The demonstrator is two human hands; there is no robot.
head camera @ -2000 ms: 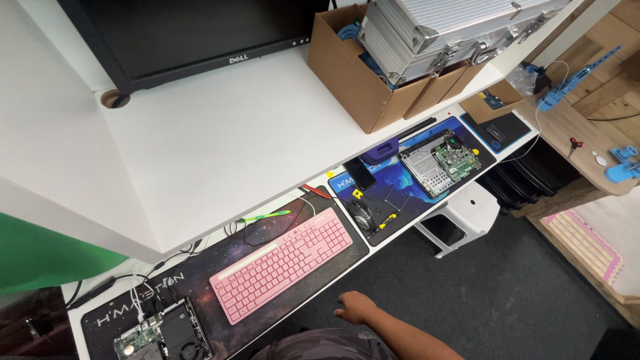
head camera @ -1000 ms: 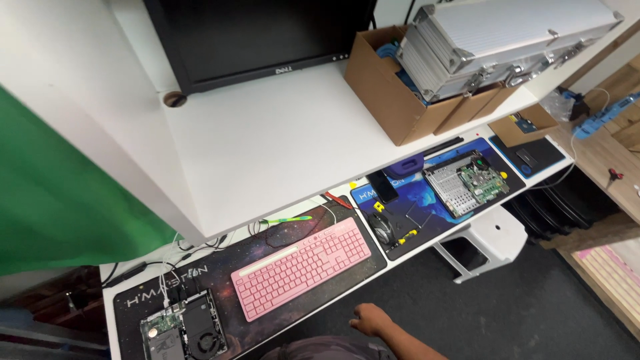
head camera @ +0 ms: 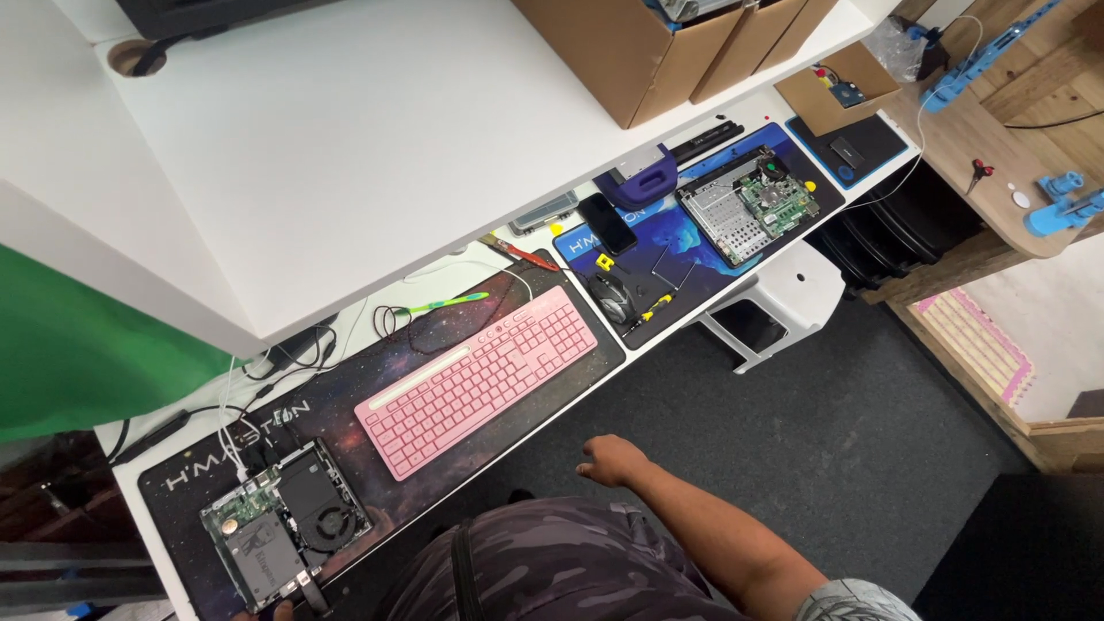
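Note:
My right hand point(head camera: 611, 461) hangs over the dark floor, just off the desk's front edge, fingers loosely curled and holding nothing visible. Only fingertips of my left hand point(head camera: 266, 613) show at the bottom edge, by the near side of an opened mini computer point(head camera: 289, 517); whether they grip it is hidden. That computer has a Kingston solid-state drive point(head camera: 263, 556), a black fan point(head camera: 332, 526) and cables plugged in at its back. A pink keyboard point(head camera: 479, 379) lies on the dark desk mat to its right.
A raised white shelf point(head camera: 388, 155) overhangs the desk, bearing a cardboard box point(head camera: 621, 69). On the right mat are a mouse point(head camera: 611, 298), a phone point(head camera: 606, 222), a yellow-black screwdriver point(head camera: 649, 316) and an opened laptop base point(head camera: 750, 207). A green toothbrush point(head camera: 444, 304) lies behind the keyboard; a white stool point(head camera: 776, 302) stands beyond.
The view has shifted downward, and less of the monitor and metal cases shows. Fingertips of my left hand now appear beside the opened computer. My right hand remains off the desk's front edge.

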